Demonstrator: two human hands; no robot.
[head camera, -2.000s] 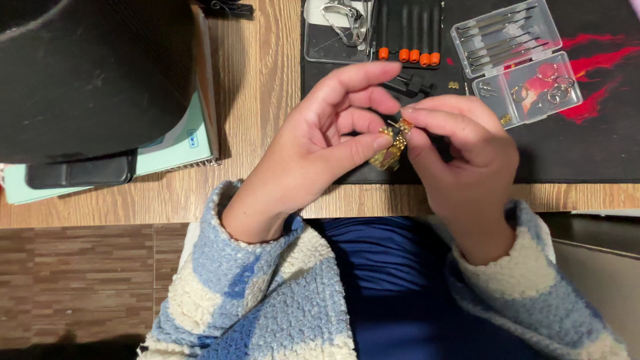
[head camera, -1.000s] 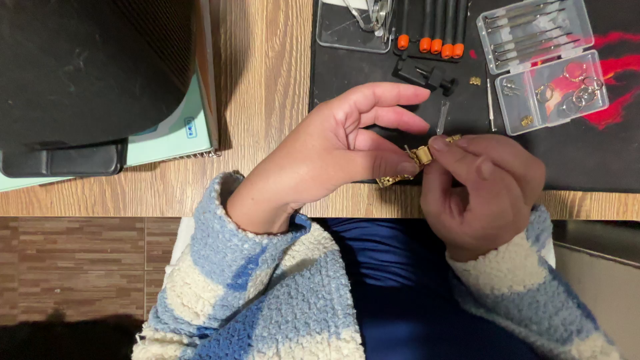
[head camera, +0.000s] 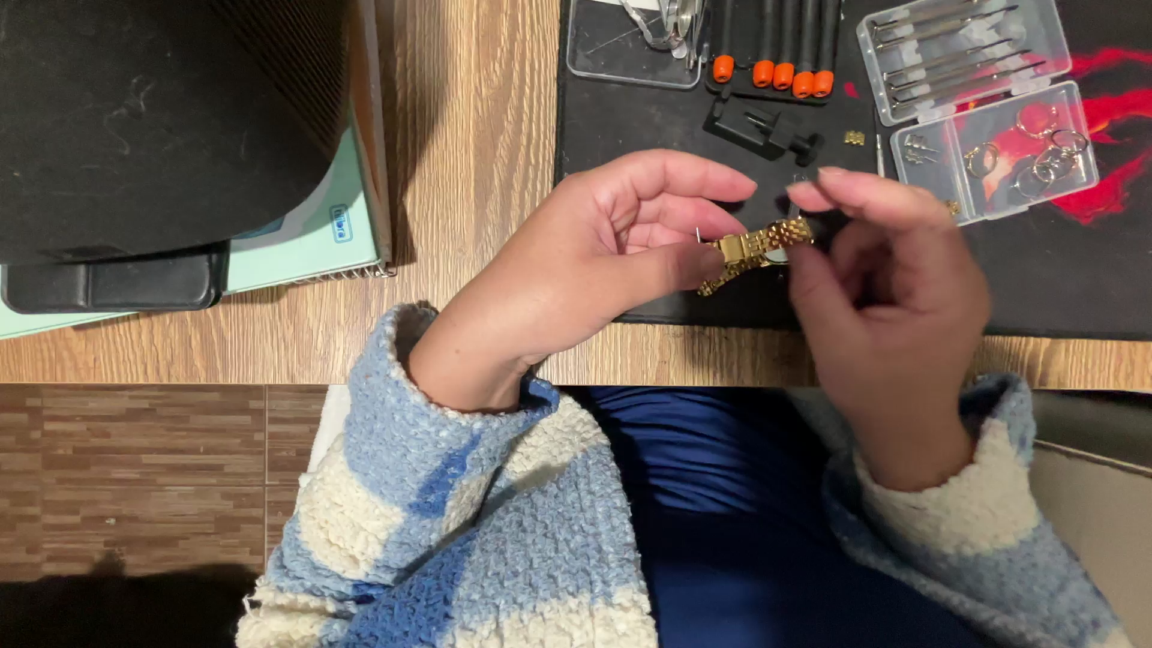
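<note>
A gold-coloured metal-link wristwatch (head camera: 765, 241) is held above the black mat, part of its pale dial showing under the band. My left hand (head camera: 630, 238) grips the band's left end near the clasp between thumb and fingers. At the band's right end is my right hand (head camera: 886, 279), its thumb against the links and its forefinger raised a little above them. A thin metal pin sticks up beside my left thumb. Behind the watch lies a black plastic band-link holder (head camera: 760, 130). A small gold link piece (head camera: 854, 138) rests on the mat.
Several orange-tipped black tools (head camera: 783, 74) lie at the back beside a clear tray (head camera: 630, 74) of metal parts. An open clear case (head camera: 949, 117) with thin tools and rings is at the right. A black object (head camera: 162, 126) covers a green spiral notebook (head camera: 315, 234) at the left.
My right fingers, curled at the band one second ago, have opened out, with the forefinger raised. The watch band is now looped between my hands, with part of the dial in sight.
</note>
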